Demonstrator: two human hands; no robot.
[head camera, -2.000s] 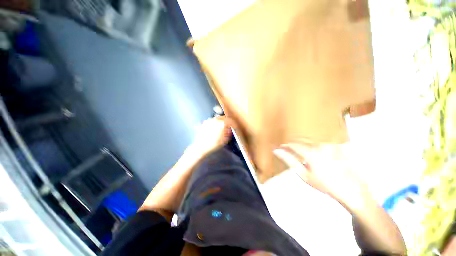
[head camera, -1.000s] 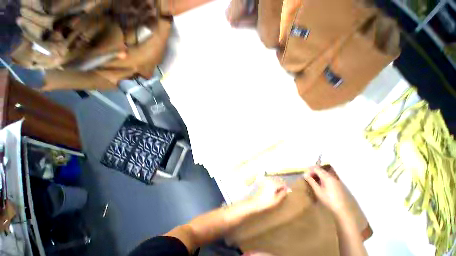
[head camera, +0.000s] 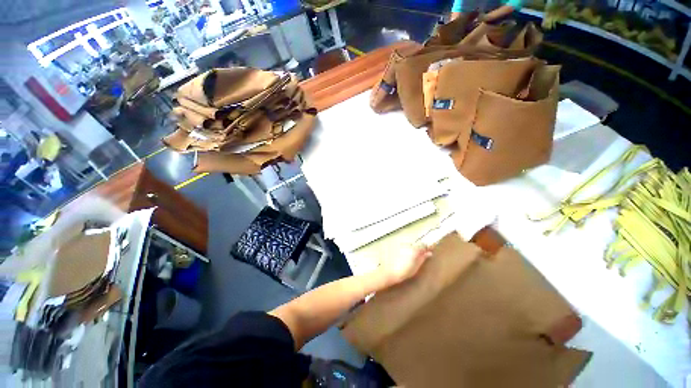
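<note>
A large brown bag panel (head camera: 462, 311) lies in front of me at the table edge and partly overhangs it. It has cut-out corners and darker reddish-brown patches at its top and right corners. My left hand (head camera: 405, 267) holds the panel's upper left edge, with the fingers closed at the rim. My right hand is not visible. White sheets and a pale yellow sheet (head camera: 394, 236) lie just beyond the panel.
Brown bags with dark tabs (head camera: 508, 136) stand at the far end of the white table. Yellow-green strips (head camera: 659, 227) lie at right. A floppy brown pile (head camera: 235, 121) stands beyond the table's left side. A stool with a patterned cushion (head camera: 271, 241) is at left.
The view has swung up and left, showing more of the workshop. The panel now extends further right in view. My right hand, seen on the panel's edge before, has gone from view.
</note>
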